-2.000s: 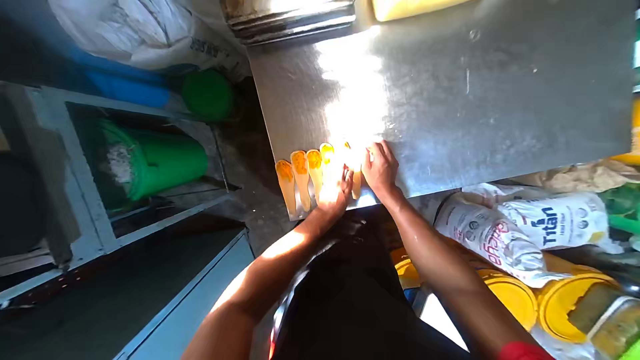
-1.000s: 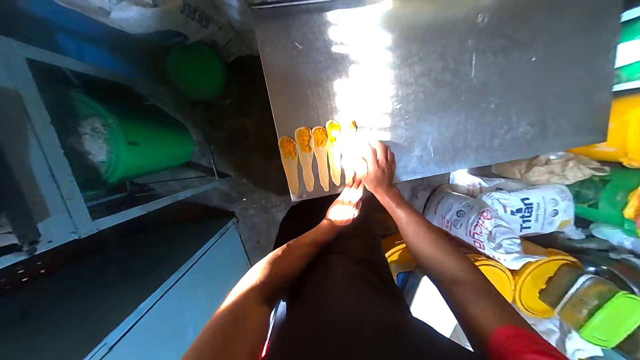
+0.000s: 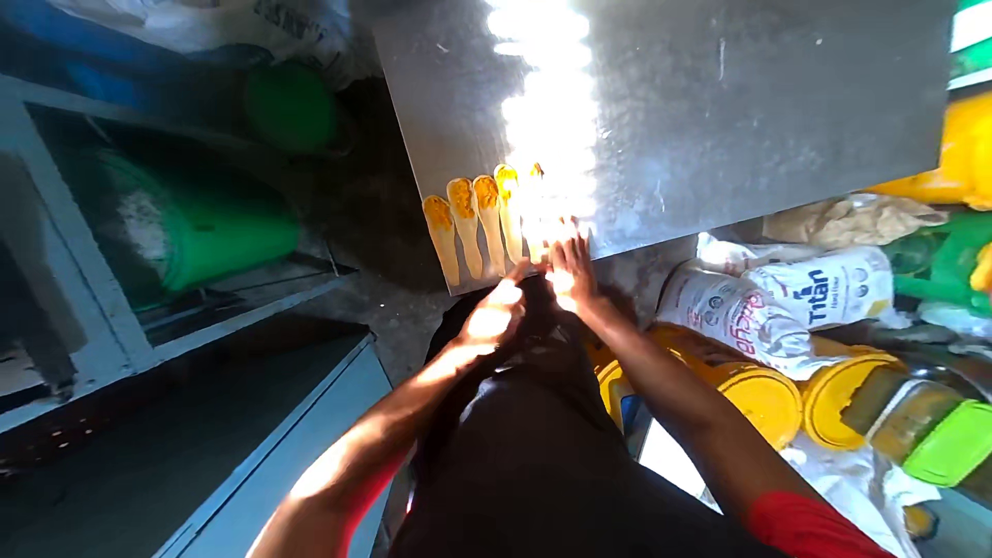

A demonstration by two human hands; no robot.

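Observation:
Several long pale dough strips, each with an orange-yellow filling at its wide far end, lie side by side near the left corner of a metal tabletop (image 3: pixel 666 116). The leftmost strip (image 3: pixel 443 240) runs along the table's side edge. My left hand (image 3: pixel 496 310) is at the near edge, its fingertips by the lower ends of the strips. At the rightmost strip (image 3: pixel 535 209), which is washed out by glare, my right hand (image 3: pixel 571 267) rests with its fingers spread forward. Bright sunlight hides whether either hand grips the dough.
Left of the table stand a metal rack (image 3: pixel 70 232) and a green bucket lying sideways (image 3: pixel 225 229), with another green container (image 3: pixel 291 108) behind. At right are printed flour sacks (image 3: pixel 821 287), yellow tubs (image 3: pixel 763 399) and a jar with a green lid (image 3: pixel 949 442).
My left hand has drawn back from over the strips toward my body, to the near table edge. My right hand stays by the rightmost strip, a little nearer the edge.

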